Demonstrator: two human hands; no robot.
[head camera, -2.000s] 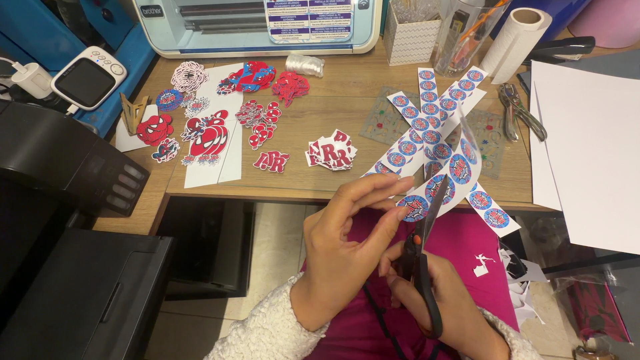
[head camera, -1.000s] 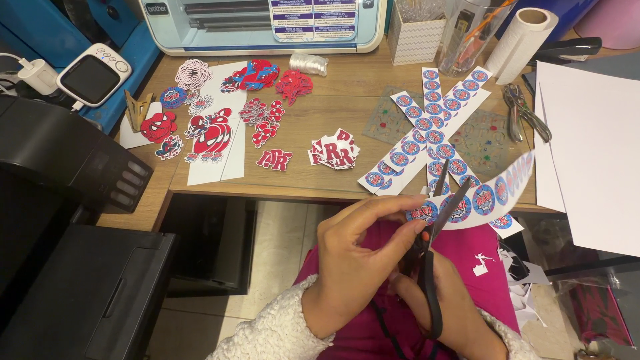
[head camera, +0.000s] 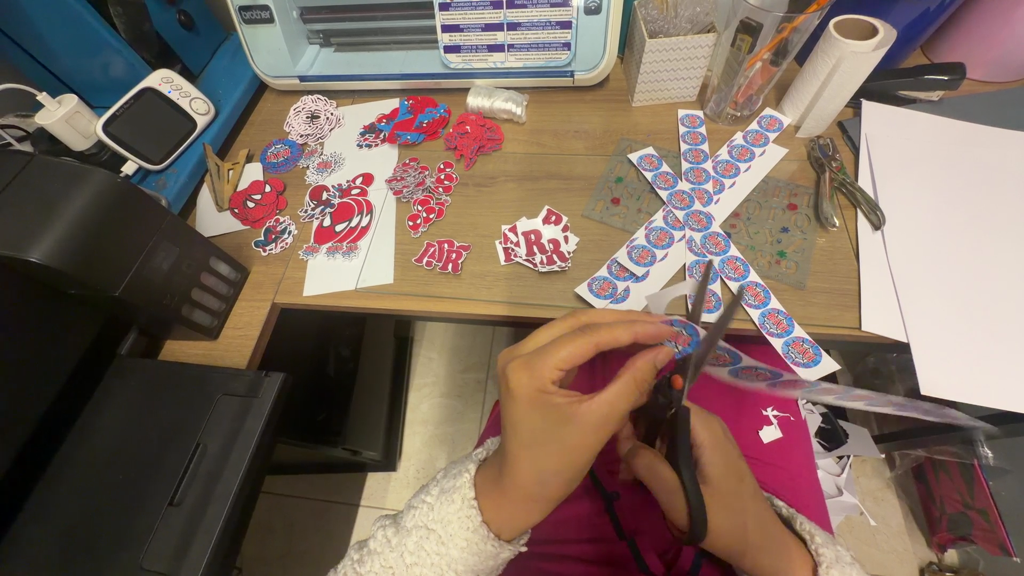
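Observation:
My left hand (head camera: 576, 408) pinches the end of a printed paper strip (head camera: 752, 373) between thumb and fingertips, at a round blue and red printed circle. The rest of the strip stretches off to the right, partly blurred. My right hand (head camera: 712, 480) grips black-handled scissors (head camera: 682, 432), their blades parted and pointing up beside the pinched circle. A curl of white paper (head camera: 670, 299) stands above my left fingertips. Further strips of circles (head camera: 698, 220) lie crossed on the wooden table, partly over a clear embossed sheet (head camera: 768, 232).
Piles of cut-outs (head camera: 344, 220) and letter pieces (head camera: 538, 240) lie on the table (head camera: 472, 296). Behind stand a cutting machine (head camera: 432, 76), a patterned box (head camera: 670, 64) and a clear cup (head camera: 752, 64). White sheets (head camera: 944, 240) lie right; paper scraps (head camera: 836, 472) are low at right.
The strip's free end has swung from pointing up and right to stretching low toward the right. The pinched circle is now tilted, with a white paper curl above it.

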